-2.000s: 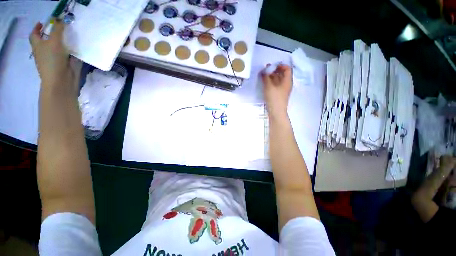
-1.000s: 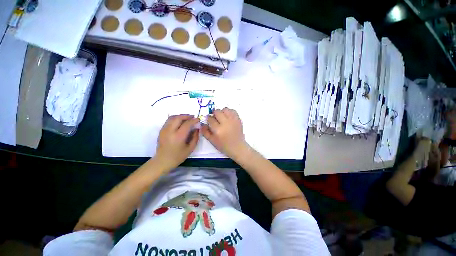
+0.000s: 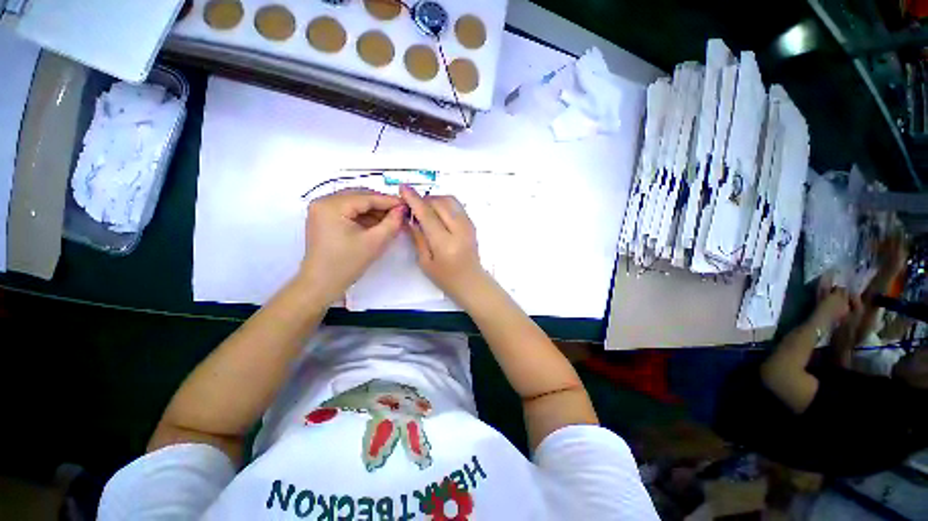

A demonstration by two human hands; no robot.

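Note:
A white card panel [image 3: 392, 285] lies on the white work sheet in front of me. A narrow green circuit board [image 3: 410, 178] lies near the card's far edge, with a dark lead wire [image 3: 331, 183] curving off to the left. My left hand [image 3: 344, 236] and my right hand [image 3: 445, 241] meet just below the board, bare, fingertips together. The fingers are pinched around the wires or a small part there. What exactly each hand holds is hidden by the fingers and too small to tell.
A speaker tray [image 3: 486, 76] with round tan holes stands at the back. A plastic tub [image 3: 122, 239] of white slips is left. Crumpled tissue [image 3: 590, 97] lies back right. Stacked card assemblies [image 3: 733, 183] stand on cardboard [image 3: 672, 313] at right; another person's arm [image 3: 804, 351] is beyond.
Both hands have come from apart, at the panel pile and the tissue, to the middle, then moved slightly forward towards the green board. The small yellow part is now out of sight.

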